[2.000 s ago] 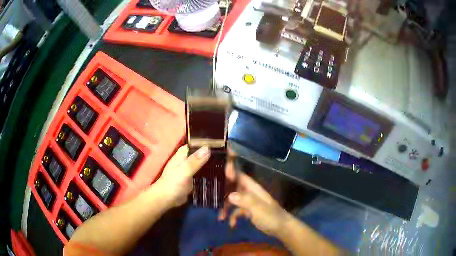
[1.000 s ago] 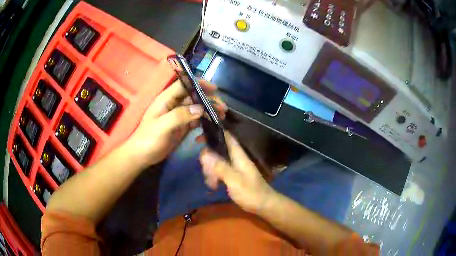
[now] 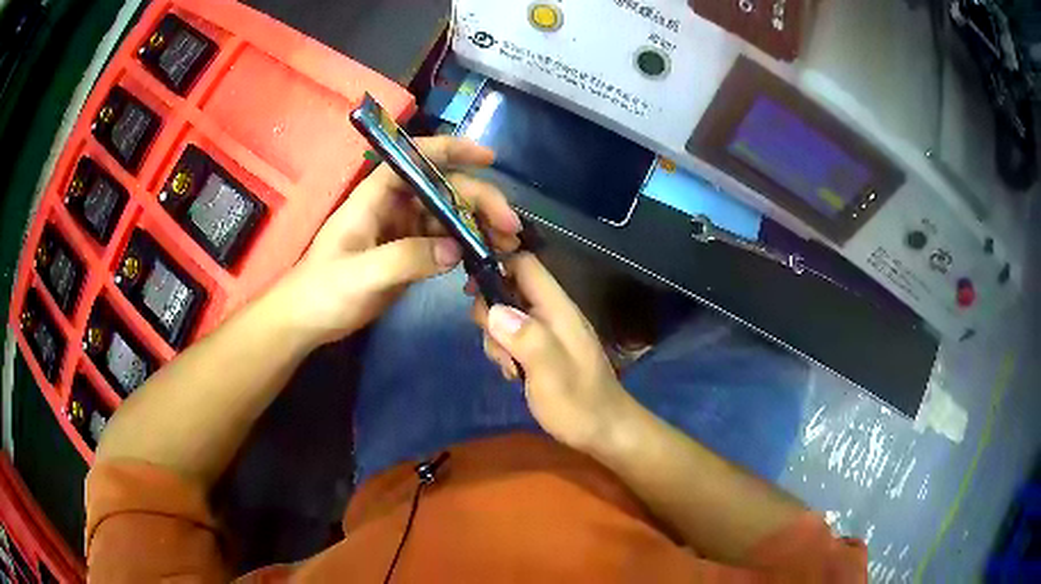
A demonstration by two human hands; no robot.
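Observation:
An open flip phone [image 3: 419, 171] is held edge-on above my lap, slanting from upper left to lower right. My left hand [image 3: 382, 234] grips its upper half, with the thumb on the near side and the fingers behind. My right hand [image 3: 554, 348] grips the black lower half, thumb on top. Both phone faces are mostly turned out of sight. An orange-red phone tray [image 3: 303, 126] lies at the left. Several closed black phones [image 3: 217, 209] with a silver label and yellow round mark sit in its pockets.
The white machine [image 3: 594, 69] stands at the upper right with yellow and green buttons and a lit display [image 3: 799, 154]. A smartphone [image 3: 559, 154], a light-blue piece [image 3: 702, 203] and a wrench [image 3: 748, 243] lie before it. Another black keypad half [image 3: 759, 17] shows at the top edge.
The phone was face-on two seconds ago and is now edge-on, a little higher and further left than one second ago. Both hands still hold it. The view has shifted down, so the fan and fixtures have left it.

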